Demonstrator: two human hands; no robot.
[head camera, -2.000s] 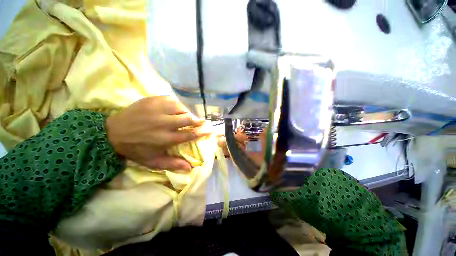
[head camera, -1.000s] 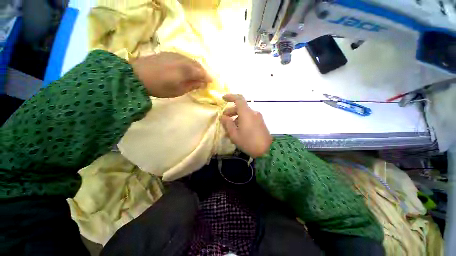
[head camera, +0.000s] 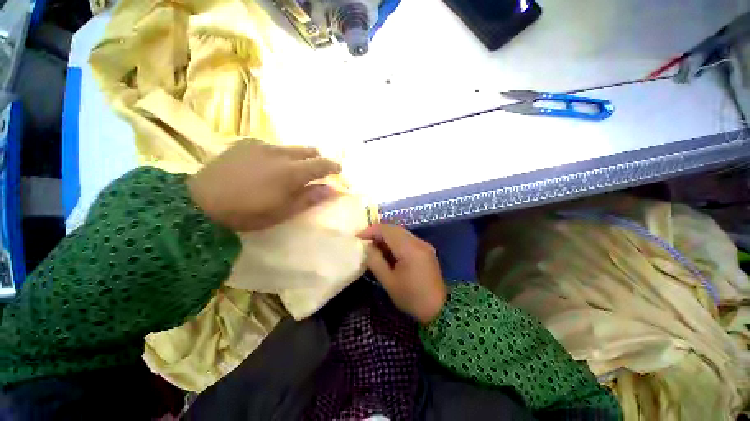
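Observation:
The pale yellow garment piece (head camera: 308, 255) lies over the table's front edge, gathered up to the left and hanging down onto my lap. My left hand (head camera: 263, 182) lies on the cloth with its fingers bent over it; its fingertips are partly hidden. My right hand (head camera: 409, 267) pinches the cloth's right edge between thumb and forefinger at the table's front edge. Part of the sewing machine (head camera: 352, 29) shows at the top, its needle area cut off or lost in glare. Blue-handled thread snips (head camera: 559, 105) lie to the right on the table.
A black flat rectangle, perhaps a phone (head camera: 497, 18), lies at the top. A ruler-like strip (head camera: 576, 177) runs along the table's front edge. A yellow cloth bundle (head camera: 625, 288) with a bluish cord sits below at right. A thin dark seam crosses the table top.
The view has moved from close at the machine head to down over table and lap. Both hands have come away from the needle area with the cloth, to the table's front edge.

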